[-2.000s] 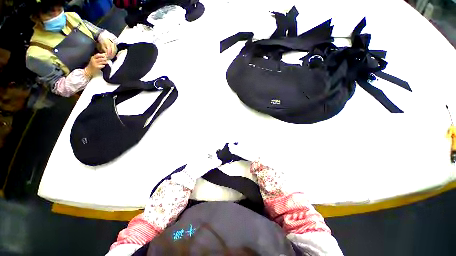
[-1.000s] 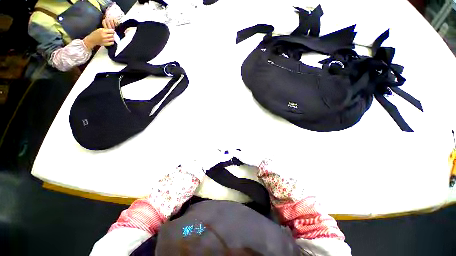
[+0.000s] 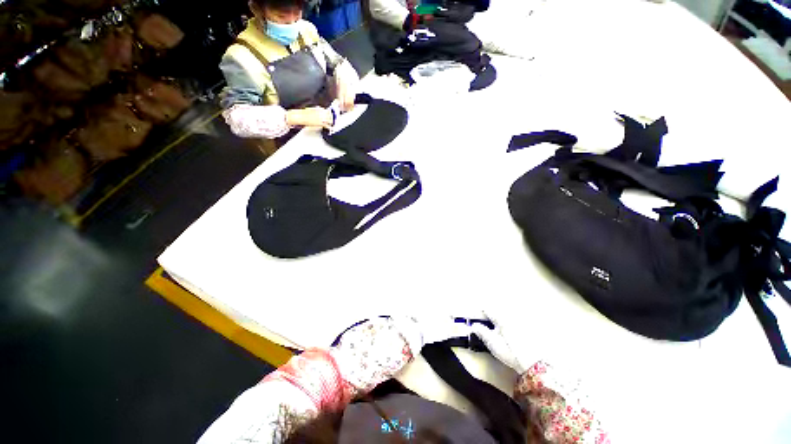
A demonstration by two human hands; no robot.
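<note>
My left hand (image 3: 435, 329), in a white glove, is at the front of the table and blends into its white surface. My right hand (image 3: 498, 336), also white-gloved, is just beside it. Between them both hands grip a black shoulder strap (image 3: 468, 379) near its joined end; the fingers hide most of the joint. The strap runs down toward my apron, and its bag is mostly hidden by my sleeves and body. A thin black edge shows beyond my left sleeve.
A black crescent bag (image 3: 290, 212) lies at the left, its strap looped through a ring. A pile of black bags (image 3: 620, 264) with loose strap tails lies at the right. A masked coworker (image 3: 299, 82) handles another black bag (image 3: 377, 123) at the far left. Clear plastic (image 3: 438, 76) lies beyond.
The view has swung left, so the table and bags appear further right and more of the floor shows. My hands stay together at the strap.
</note>
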